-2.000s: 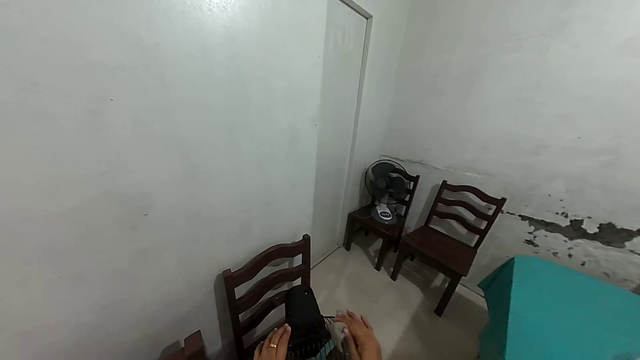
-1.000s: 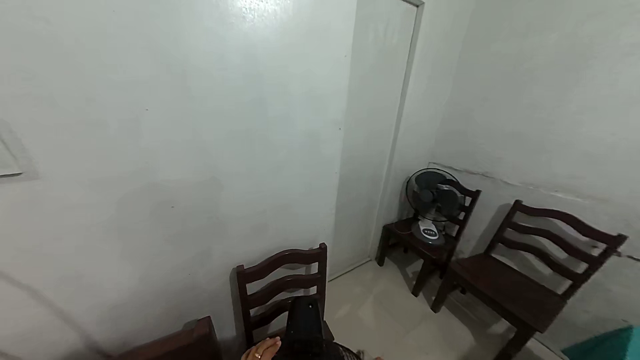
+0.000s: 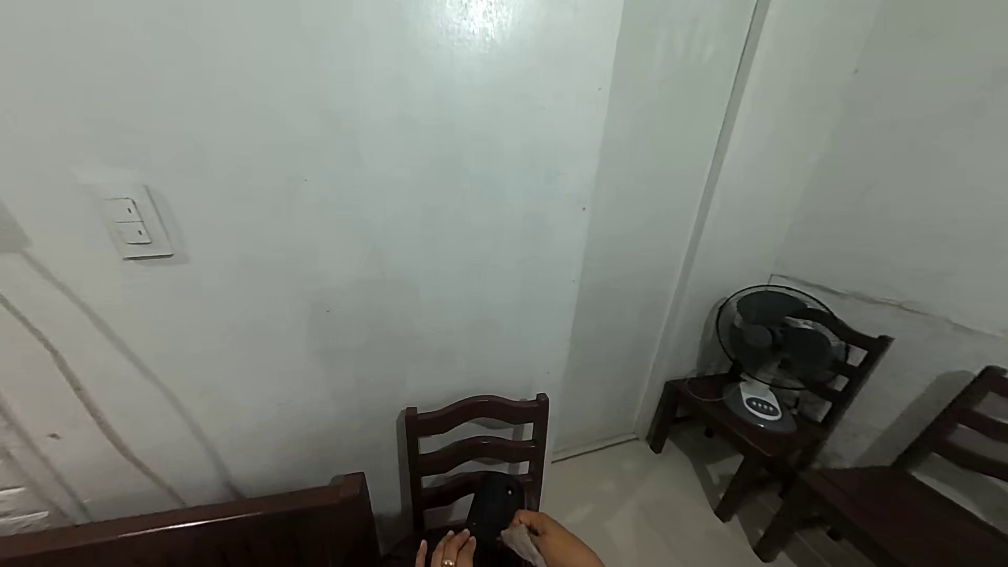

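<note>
Low in the view, a black object [image 3: 494, 504], whose kind I cannot tell, stands in front of the back of a dark wooden chair [image 3: 480, 409]. My left hand [image 3: 447, 550], with a ring on one finger, rests against its lower left side, fingers extended and slightly apart. At its right side is my right hand [image 3: 551, 539], fingers curled around a crumpled pale cloth [image 3: 521, 543]. The lower parts of both hands and of the black object are cut off by the frame's bottom edge.
A dark wooden bench or headboard [image 3: 197, 516] lies at lower left. An electric fan [image 3: 776, 346] stands on a second wooden chair [image 3: 709, 394]; a third chair [image 3: 913, 504] is at far right. A wall switch [image 3: 135, 222] and a hanging cord [image 3: 71, 378] are at left.
The view has swung left, bringing the wall switch in and taking the teal cover out. My right hand, spread two seconds ago, is now curled around the pale cloth.
</note>
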